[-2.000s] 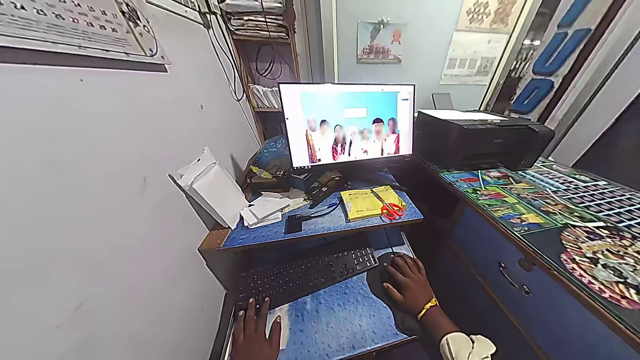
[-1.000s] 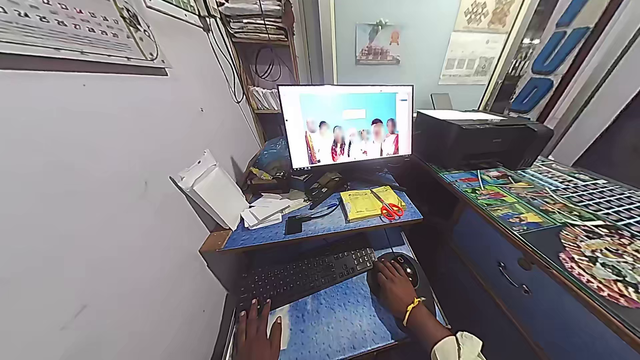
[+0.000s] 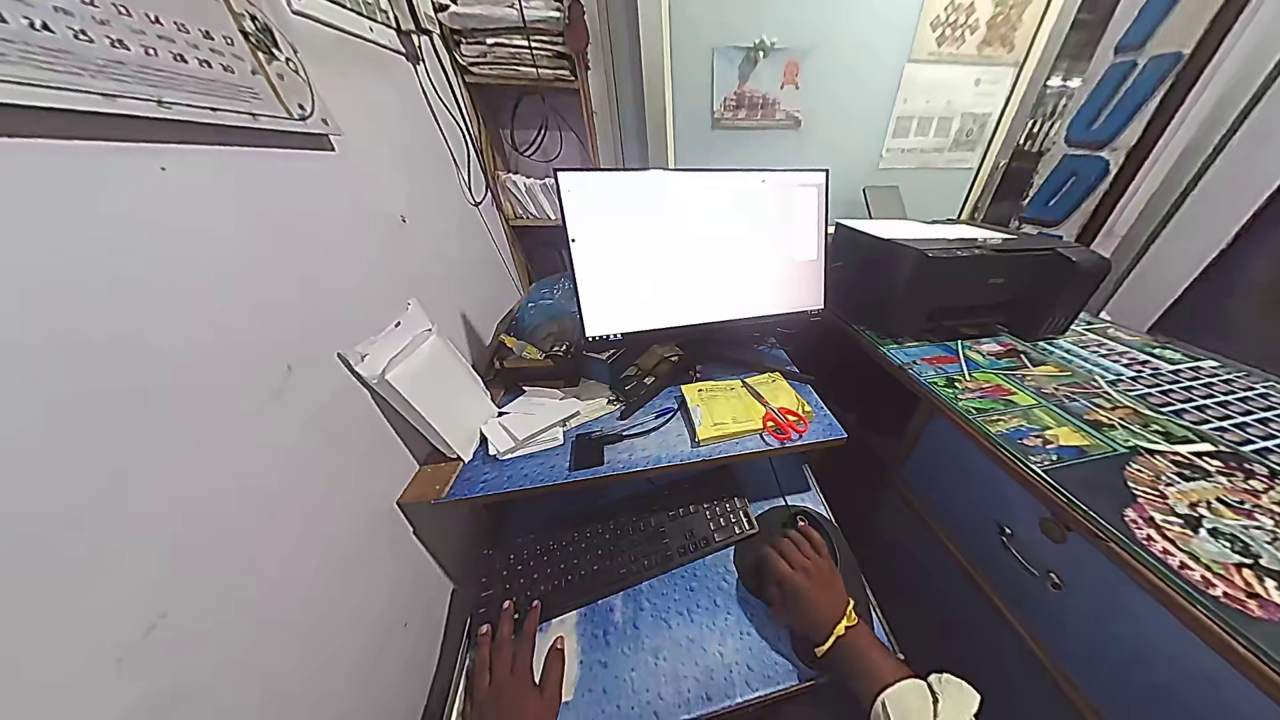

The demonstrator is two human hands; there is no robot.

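My right hand (image 3: 803, 580), with a yellow band at the wrist, rests over a computer mouse on a round dark mouse pad (image 3: 752, 560); the hand hides most of the mouse. At the lower left, my left hand (image 3: 515, 665) lies with fingers apart, fingertips at the near left edge of a black keyboard (image 3: 620, 545). Both are on a blue pull-out tray (image 3: 665, 635). Above them a monitor (image 3: 695, 250) shows a nearly blank white screen.
The blue upper shelf holds red-handled scissors (image 3: 785, 424) on yellow booklets (image 3: 720, 408), white papers (image 3: 530, 420), a cable (image 3: 635, 430) and a leaning white folder (image 3: 430, 385). A black printer (image 3: 965, 280) stands on the right counter with a drawer handle (image 3: 1020, 552) below. A wall borders the left.
The group photo on the monitor has given way to a nearly blank white page. My right hand has moved forward onto the mouse since two seconds ago. My left hand stays by the keyboard.
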